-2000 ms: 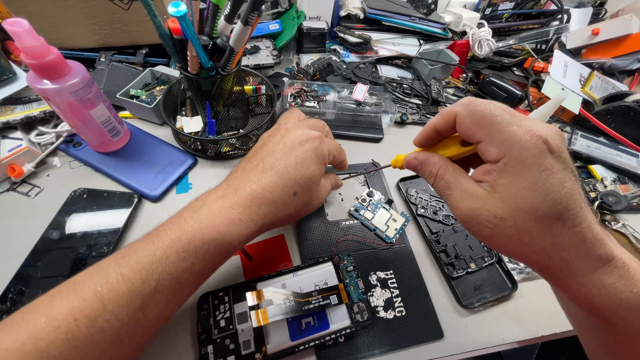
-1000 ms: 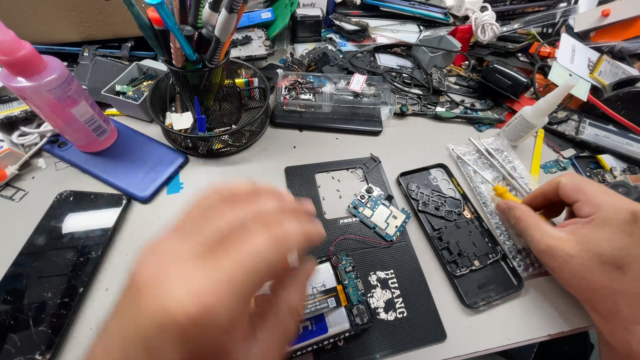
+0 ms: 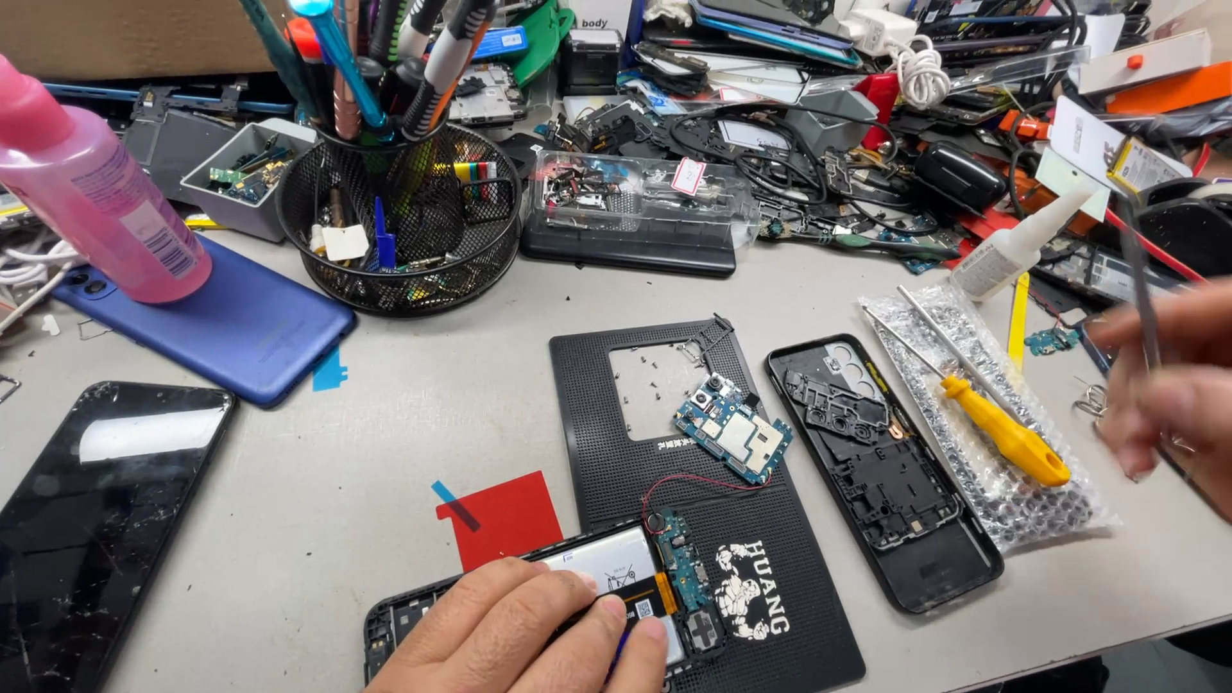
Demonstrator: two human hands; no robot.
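My left hand (image 3: 539, 626) lies over the opened phone body (image 3: 414, 602), its fingertips on the battery (image 3: 616, 568) and flex cable. My right hand (image 3: 1169, 404), partly blurred at the right edge, holds thin metal tweezers (image 3: 1141, 279) upright. On the black perforated mat (image 3: 818, 577) lie small screws and a blue phone logic board (image 3: 736, 428) with camera modules; a thin red wire reaches down to the small lower board (image 3: 685, 558). A black phone back cover (image 3: 934, 568) with plastic inner parts is right of the mat. The yellow-handled screwdriver (image 3: 1006, 433) rests on bubble wrap (image 3: 1068, 510).
A cracked phone (image 3: 106, 520), a blue phone (image 3: 221, 327) under a pink bottle (image 3: 125, 202), and a mesh pen holder (image 3: 404, 279) stand at left. Behind are a clear plastic box (image 3: 635, 192), cables and phone parts. A red sheet (image 3: 510, 515) lies beside the mat.
The yellow screwdriver, in my right hand before, now lies on the bubble wrap, and that hand holds tweezers. My left hand has come down from the screw area onto the phone body.
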